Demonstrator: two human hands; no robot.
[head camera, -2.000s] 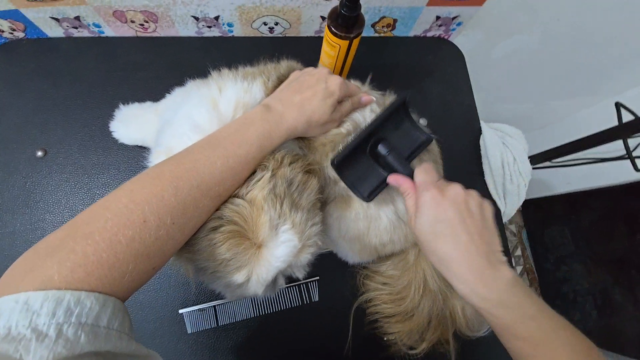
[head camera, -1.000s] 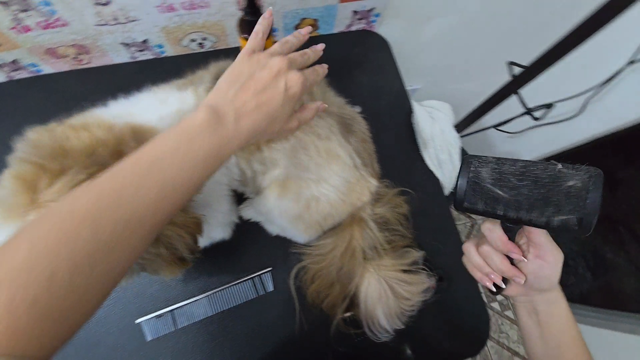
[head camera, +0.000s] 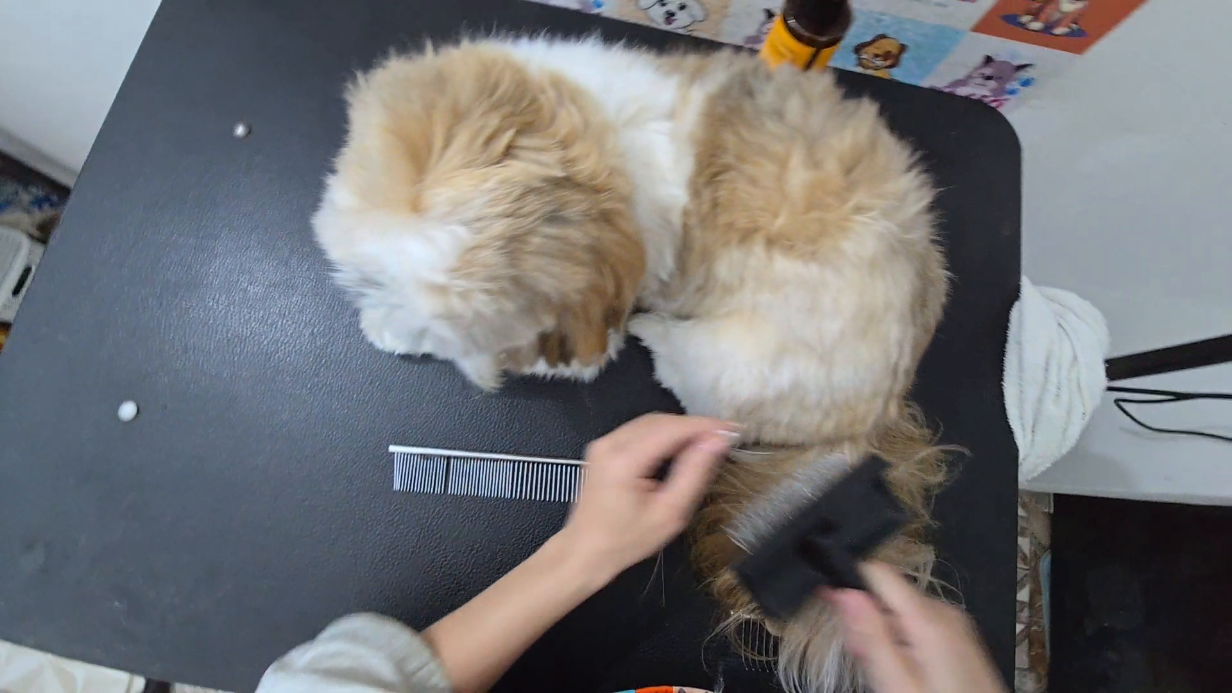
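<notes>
A tan and white long-haired dog (head camera: 789, 318) lies curled on a black grooming table (head camera: 241, 539), its head at the left and its tail (head camera: 924, 462) toward the lower right. My left hand (head camera: 650, 486) is at the base of the tail, thumb and fingertips pinched together near the hair; whether hair is between them is unclear. My right hand (head camera: 919, 626), blurred, grips the handle of a black slicker brush (head camera: 818, 539) whose wire bristles meet the tail hair. A metal grooming comb (head camera: 486, 472) lies left of my left hand, which partly hides it.
An amber bottle with a dark cap (head camera: 807, 34) stands behind the dog's back. A white towel (head camera: 1054, 380) hangs at the table's right edge, beside a black bar (head camera: 1169, 358) and cables. A small white round thing (head camera: 127, 411) lies on the left of the table.
My left hand has left the dog's back and come down to its tail. The slicker brush, off the table's right side a second ago, is now over the tail. The view has shifted.
</notes>
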